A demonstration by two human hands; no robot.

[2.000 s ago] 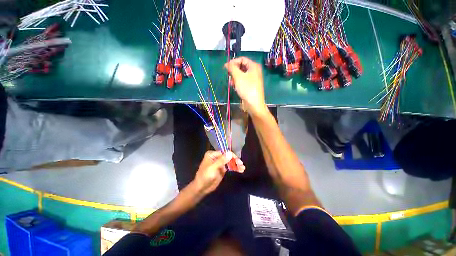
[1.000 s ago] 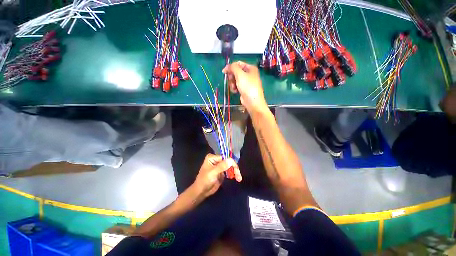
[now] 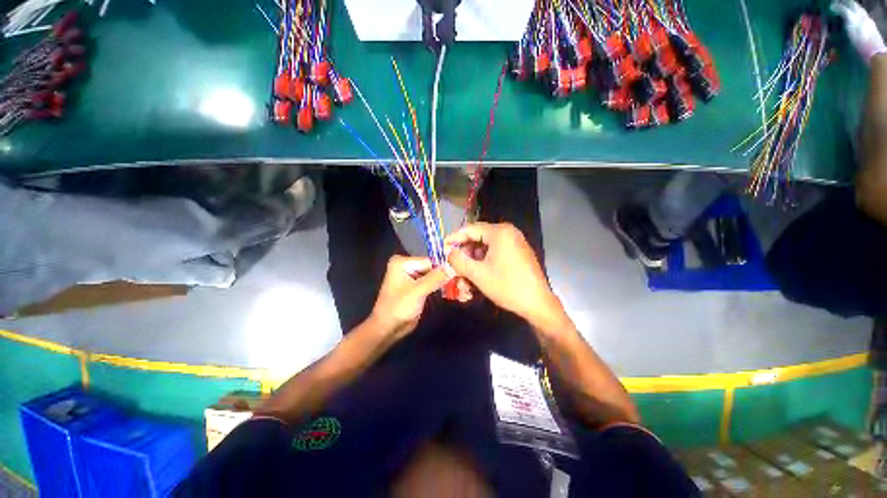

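My left hand (image 3: 407, 294) is shut on a small red connector housing (image 3: 454, 289) over my lap. Thin lead wires (image 3: 420, 199), blue, white, yellow and red, fan up from it toward the bench. A dark red twisted-looking wire (image 3: 485, 141) stands apart on the right side. My right hand (image 3: 498, 267) is beside the left one, its fingertips pinched at the wires just above the housing; which wires is hidden. A white box (image 3: 389, 21) with a black head (image 3: 440, 23) is at the top centre. A pale cord (image 3: 436, 107) runs down below the head.
Harness piles lie left (image 3: 303, 88) and right (image 3: 632, 68) of the box on the green bench (image 3: 209, 107). A multicoloured bundle (image 3: 786, 117) is far right, near another person's gloved hand (image 3: 860, 27). A dull red bundle (image 3: 44, 73) is far left. Blue crates (image 3: 122, 452) stand below.
My right hand has come down from near the black head to the housing beside my left hand. The red wire now slants off to the right. The bench view has shifted upward.
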